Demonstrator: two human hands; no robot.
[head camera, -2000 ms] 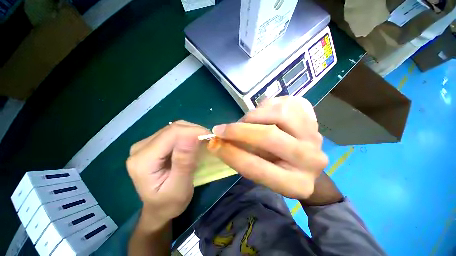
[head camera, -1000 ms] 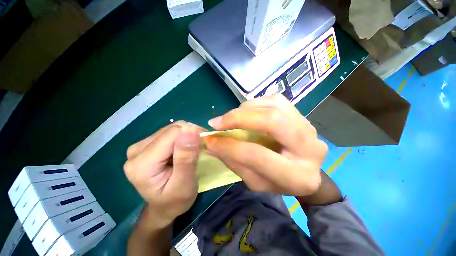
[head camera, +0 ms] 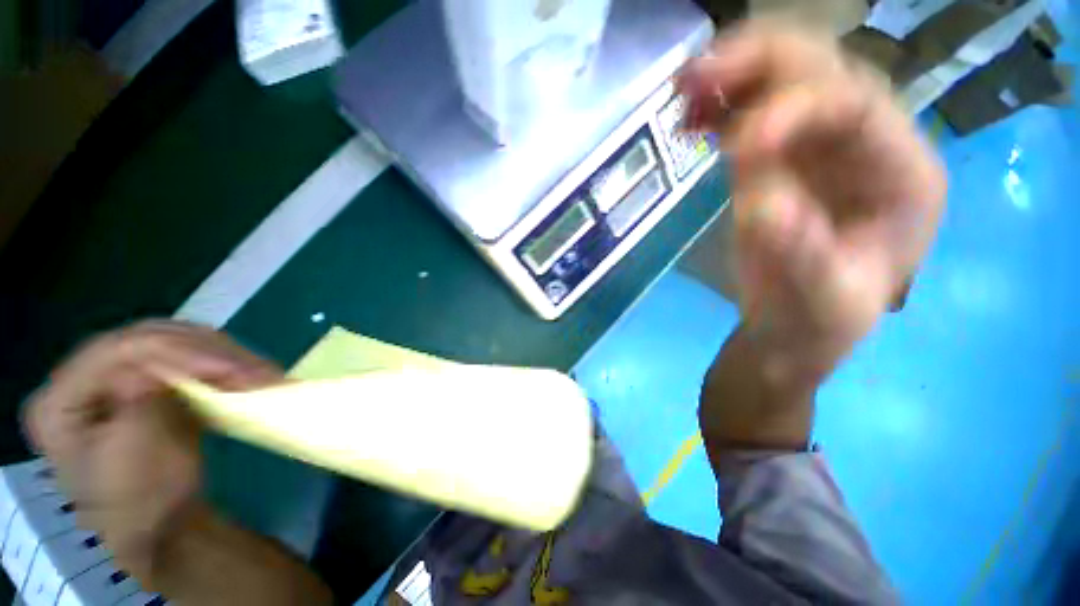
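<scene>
My left hand (head camera: 142, 438), at the lower left and blurred, grips one end of a pale yellow label sheet (head camera: 438, 432). The sheet is bent and spreads to the right over the bench edge and my lap. My right hand (head camera: 817, 201) is raised at the right, blurred, beside the scale's front corner, off the sheet. Its fingers are bent; whether a small sticker is at the fingertips cannot be told. A white retail box (head camera: 515, 65) stands upright on the grey pan of the weighing scale (head camera: 521, 178).
Several white boxes (head camera: 59, 545) stand in a row at the lower left, partly behind my left hand. Another white box (head camera: 287, 38) lies left of the scale. Crumpled brown paper and cartons (head camera: 1007, 59) are at the upper right, above the blue floor (head camera: 983, 391).
My hands have moved apart: the left went left with the sheet, the right let go and rose up and right. The sheet now spreads out in view. The camera view has shifted.
</scene>
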